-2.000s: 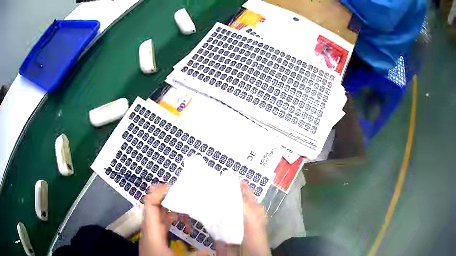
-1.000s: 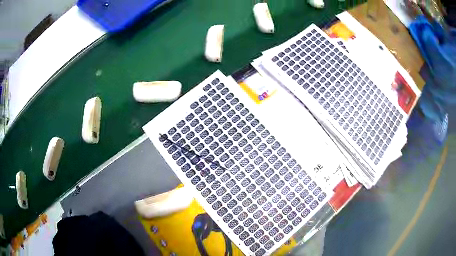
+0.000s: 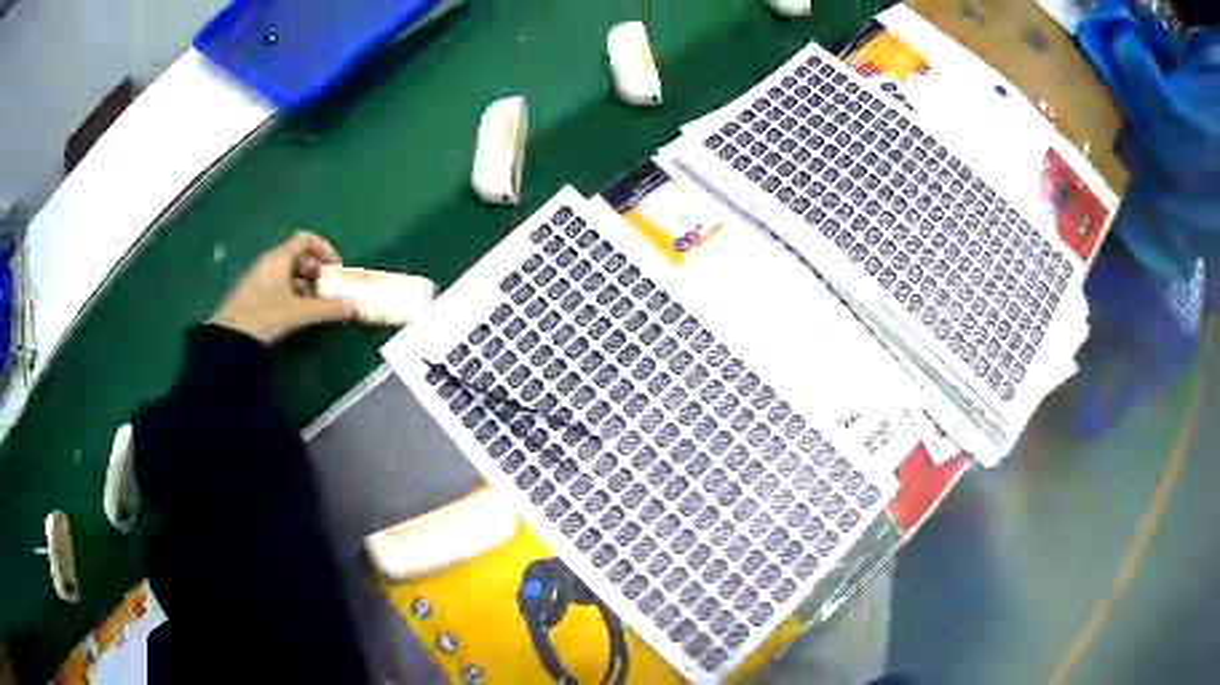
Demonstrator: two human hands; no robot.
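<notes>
My left hand reaches over the green belt and has its fingers closed on the left end of a cream device housing. My right hand is not in view. A sheet of dark labels lies on the bench to the right of the hand, with a bare area at its upper left. Dark thin tweezers lie across its left part. Another cream housing rests on the yellow printed sheet beside the label sheet.
More housings are spaced along the belt. A stack of label sheets lies at the upper right. A blue tray is across the belt. A person in blue is at the right edge.
The white piece held two seconds ago is gone from view. Since one second ago, my left hand has come in over the belt and closed on a housing. The belt housings have shifted down-left.
</notes>
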